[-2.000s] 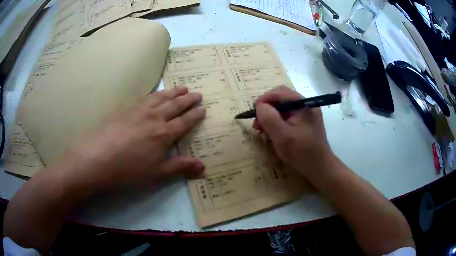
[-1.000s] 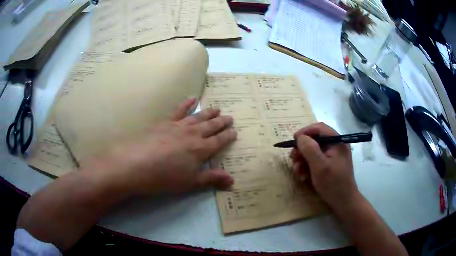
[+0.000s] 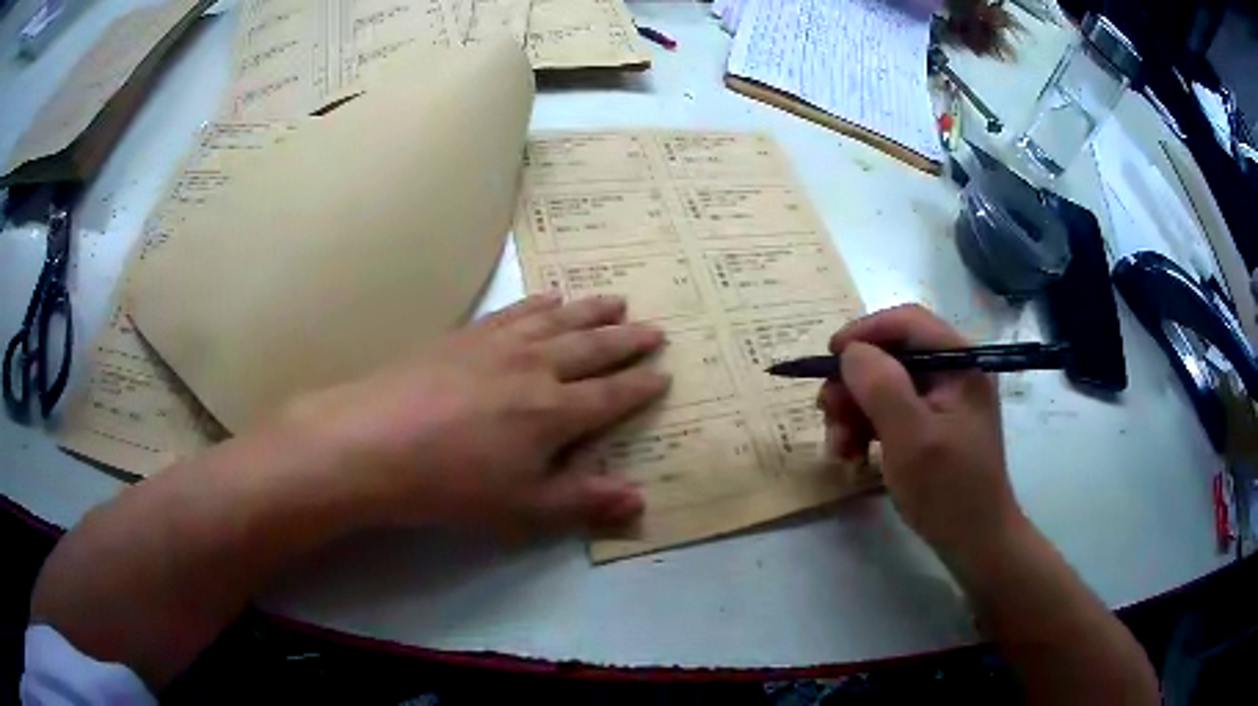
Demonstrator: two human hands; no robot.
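Note:
A tan ticket sheet (image 3: 697, 297) with two columns of printed boxes lies on the white tabletop. My left hand (image 3: 517, 407) lies flat, palm down, over its lower left part, fingers spread, holding nothing. My right hand (image 3: 917, 421) holds a black pen (image 3: 952, 359) at the sheet's right side. The pen tip points left, over a box in the middle of the sheet; whether it touches the paper I cannot tell. A large plain kraft piece (image 3: 345, 248) lies left of the sheet, partly under my left forearm.
Other printed kraft sheets (image 3: 386, 42) lie at the upper left. Scissors (image 3: 48, 317) and a kraft stack (image 3: 97, 90) are far left. A notepad (image 3: 842, 69), clear bottle (image 3: 1079, 104), dark round container (image 3: 1014, 235), black phone (image 3: 1093, 310) and black stapler (image 3: 1186, 338) stand or lie right.
Since one second ago, the ticket sheet has moved up the picture, and my left hand now lies nearer its lower end. My right hand still holds the pen.

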